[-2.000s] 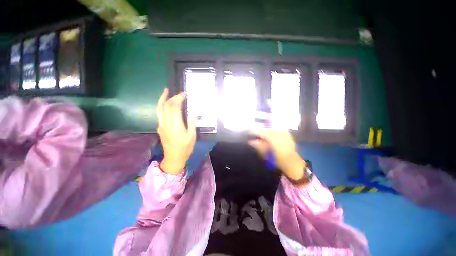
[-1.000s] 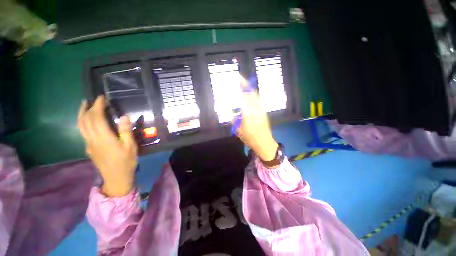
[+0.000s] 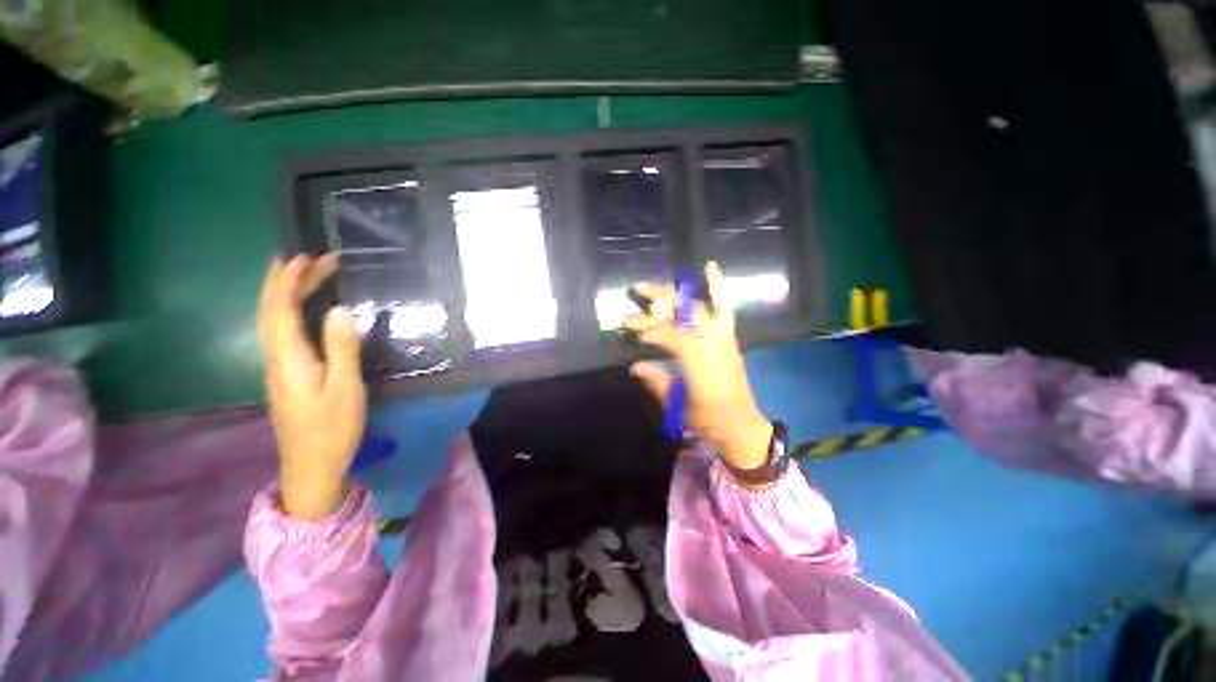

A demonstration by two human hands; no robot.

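Note:
A wide dark phone tray (image 3: 567,144) lies in front of me with several smartphones side by side. The second smartphone from the left (image 3: 504,267) has a bright white screen. The leftmost smartphone (image 3: 378,247) and the two at the right are mostly dark, with a bright band low down. My left hand (image 3: 314,366) is at the tray's left end, fingers apart and empty. My right hand (image 3: 700,353) is over the lower edge of the third phone, with a blue pen (image 3: 676,404) held in it, partly hidden by the fingers.
The tray lies on a green mat (image 3: 187,213). Another tray with a lit phone (image 3: 23,240) is at the left edge. Pink sleeves of people show at both sides. A black partition (image 3: 1027,173) stands at the right. Yellow posts (image 3: 868,309) are near the bench edge.
Since one second ago, the third and fourth screens have turned from white to mostly dark, and the second is now plain white. My right hand has moved lower. The view has shifted slightly.

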